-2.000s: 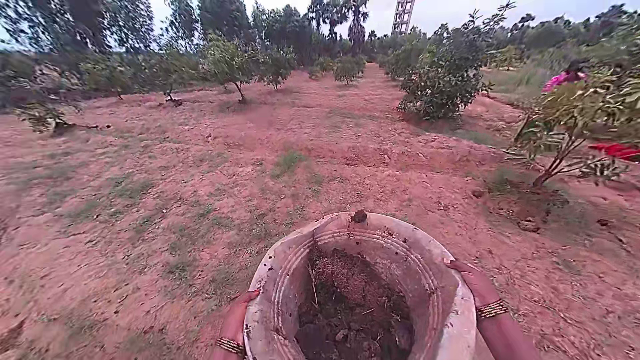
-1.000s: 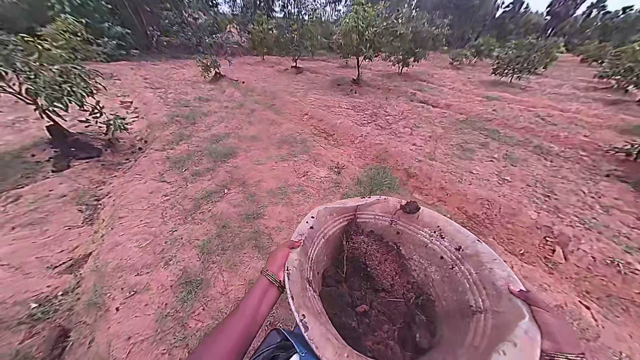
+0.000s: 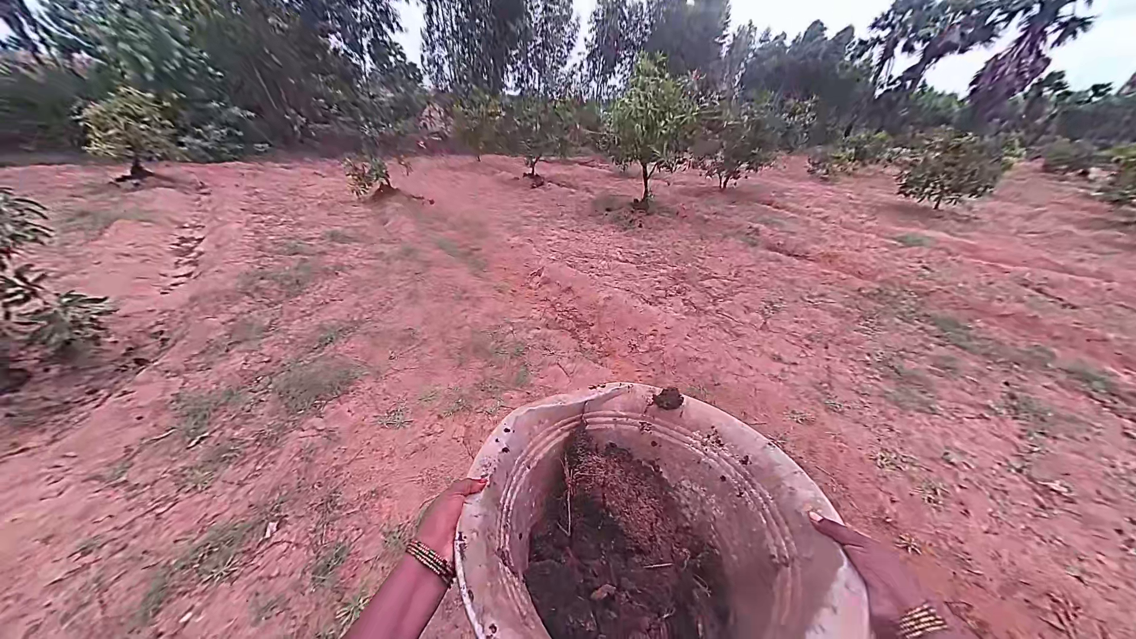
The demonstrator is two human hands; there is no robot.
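Note:
A wide, dirt-smeared basin [image 3: 754, 461] with a warped rim and ridged inner wall is at the bottom centre, its lower part cut off by the frame. Dark, crumbly soil or manure [image 3: 621, 550] with bits of straw lies inside it, and a dark clod [image 3: 668, 398] rests on the far rim. My left hand [image 3: 445, 519] grips the rim's left side, thumb on top and fingers hidden beneath. My right hand [image 3: 865, 564] holds the right side in the same way. Bangles circle both wrists.
Uneven reddish ground [image 3: 355, 426] with grass patches stretches ahead. A small tree [image 3: 648, 124] stands mid-distance among other young trees, with a bush [image 3: 951, 169] at the right. Leafy branches [image 3: 58, 311] reach in at the left edge. Taller trees line the back.
The view has swung left since two seconds ago, so the person in pink and red at the right is out of frame. Both hands have stayed on the basin's rim.

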